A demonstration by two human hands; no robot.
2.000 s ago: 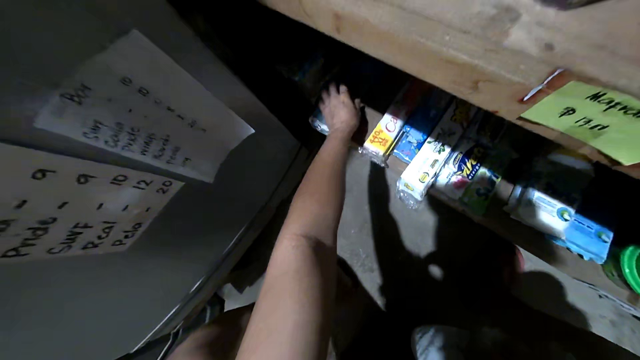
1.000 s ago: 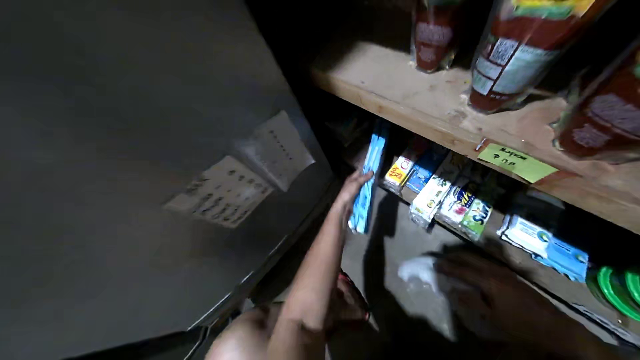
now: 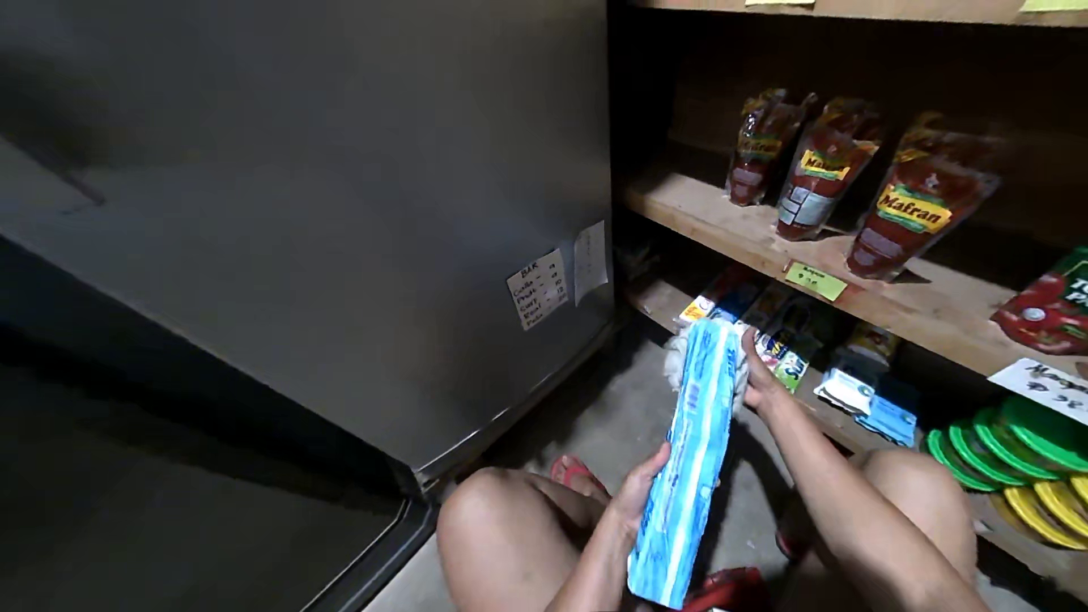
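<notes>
A long blue-and-white wrapped bar package lies lengthwise between my hands, tilted with its far end toward the shelf. My left hand grips its left edge near the lower half. At the far right end, my right hand holds a whitish crumpled cloth against the package; part of the cloth is hidden behind it.
A grey metal cabinet or appliance with handwritten paper notes stands at left. Sauce pouches stand on a wooden shelf. Lower down are packets, green coils and yellow coils. My knees flank the package.
My left hand, earlier reaching to the lower shelf, has drawn the blue package back toward my body. My right hand with the cloth has come up to the package. The view has shifted widely.
</notes>
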